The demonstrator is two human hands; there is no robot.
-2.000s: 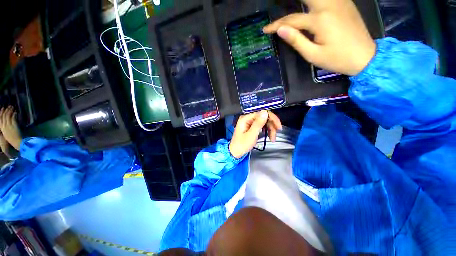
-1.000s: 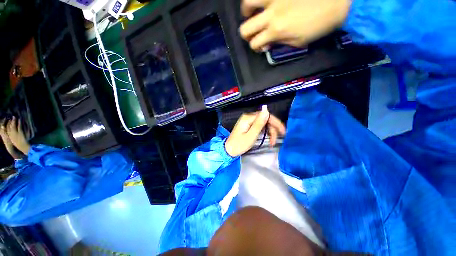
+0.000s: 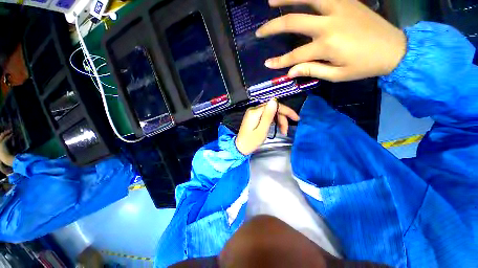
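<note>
A black foam tray [image 3: 237, 95] holds several smartphones in slots. The left phone [image 3: 144, 86] has a dark screen. The middle phone [image 3: 196, 63] is dark with a red block at its lower edge. The right phone [image 3: 250, 52] shows small pale text and a red block; my right hand partly covers it. My right hand [image 3: 340, 44] is over this phone with fingers spread, holding nothing. Whether a fingertip touches the glass is unclear. My left hand [image 3: 261, 123] is at the tray's near edge, fingers partly curled, with a thin dark loop beside them; whether it holds this is unclear.
A white cable [image 3: 98, 84] lies on the green mat at left, near a power strip [image 3: 68, 6]. Another tray [image 3: 86, 149] holds phones farther left. A neighbour's blue sleeve [image 3: 68, 183] is at left. Dark stacked trays [image 3: 157, 172] stand below the bench edge.
The tray has shifted left in view. My right hand moved to the phone on the right and spread its fingers. The green text on the middle phone is gone; a red block shows. My left hand stayed nearly still.
</note>
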